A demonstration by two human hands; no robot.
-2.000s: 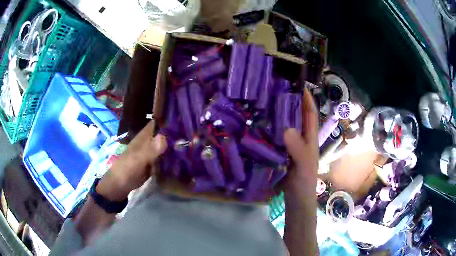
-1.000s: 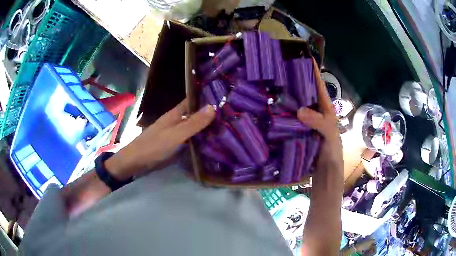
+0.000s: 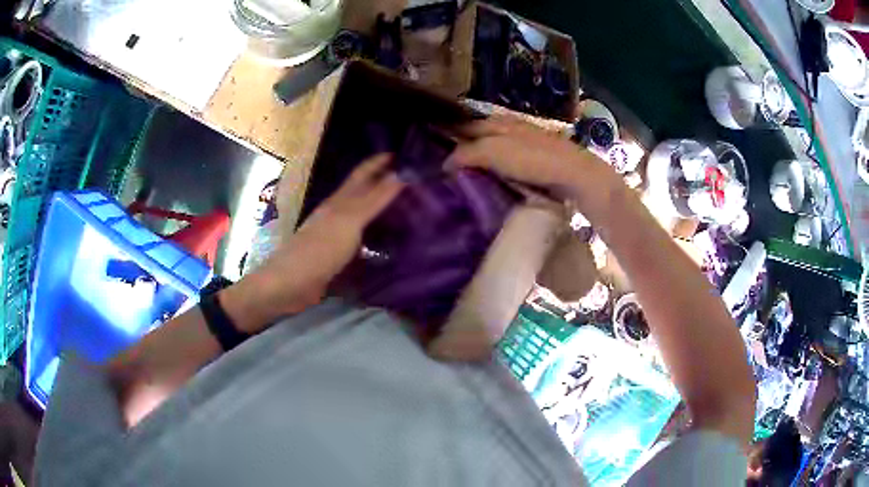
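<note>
A cardboard box (image 3: 497,285) stands tilted at my lap, its pale wall on the right. Purple cylinders (image 3: 434,238) lie in it, dark and motion-blurred. A dark box interior (image 3: 367,109) shows above and left of them; I cannot tell where one box ends and the other begins. My left hand (image 3: 348,219) is at the left of the cylinders, fingers stretched over them. My right hand (image 3: 510,157) reaches in from the right over the far side, fingertips at the cylinders. Blur and shadow hide whether either hand grips anything.
A blue crate (image 3: 71,314) and green basket (image 3: 71,143) are on the left. A box of dark parts (image 3: 524,71) stands on the bench (image 3: 272,105) ahead. A clear tub (image 3: 696,181) with a red item is right. Blue lined goods (image 3: 629,418) lie lower right.
The box of purple cylinders has tilted and come down and left, against the dark box. My right hand has moved from its right side to the far side; my left hand has shifted slightly left.
</note>
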